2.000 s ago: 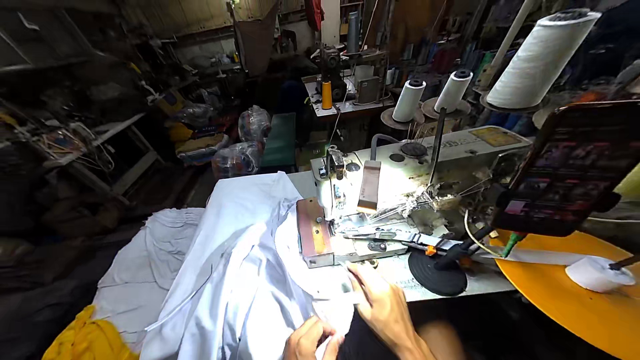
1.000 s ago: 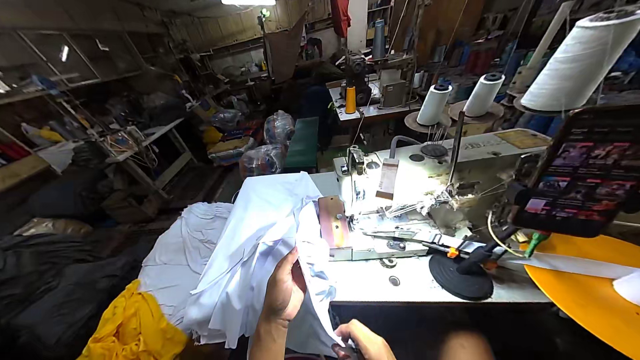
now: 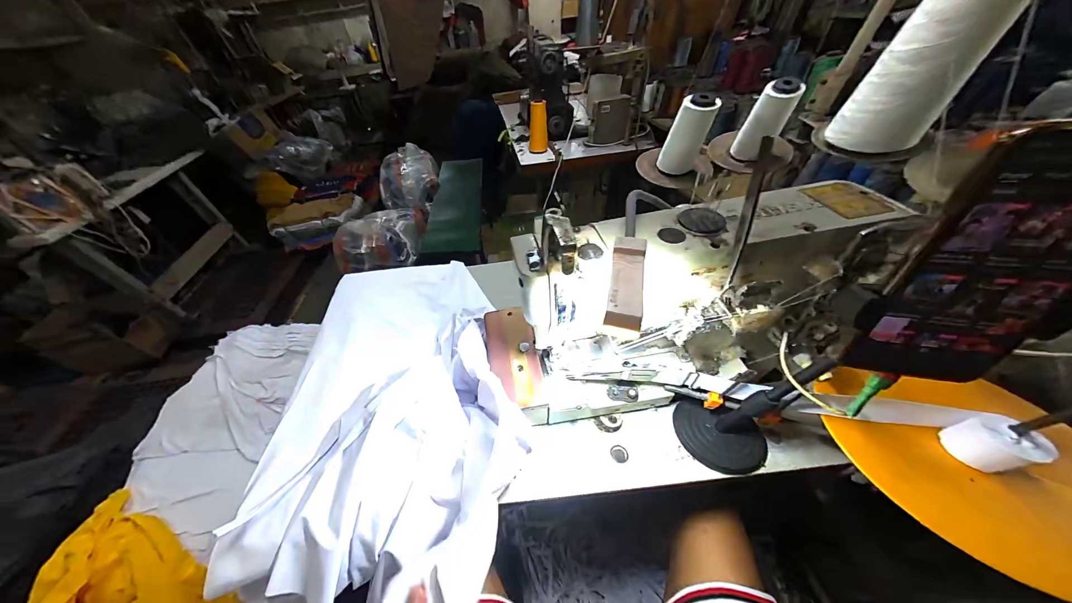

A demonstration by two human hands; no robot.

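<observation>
White fabric (image 3: pixel 394 419) lies in loose folds over the left part of the sewing table and hangs past its front edge. A small blurred bit of skin, apparently my left hand (image 3: pixel 417 594), shows against the cloth at the bottom edge; its grip is hidden. My right hand is out of view. The industrial sewing machine (image 3: pixel 569 293) stands lit to the right of the fabric, its brown plate (image 3: pixel 512 356) touching the folds. White tape (image 3: pixel 913 412) runs from a roll (image 3: pixel 997 442) on the orange disc (image 3: pixel 946 494) towards the machine.
A phone (image 3: pixel 971 260) on a holder with a round black base (image 3: pixel 718 435) stands at right, before large white thread cones (image 3: pixel 921 75). Grey-white cloth (image 3: pixel 226 419) and yellow cloth (image 3: pixel 126 553) lie at left. A green bench (image 3: pixel 453 205) and another machine table (image 3: pixel 578 151) stand behind.
Both hands have moved down from the fabric by the machine's front; one has left the view. The fabric's front part now hangs lower at the table edge.
</observation>
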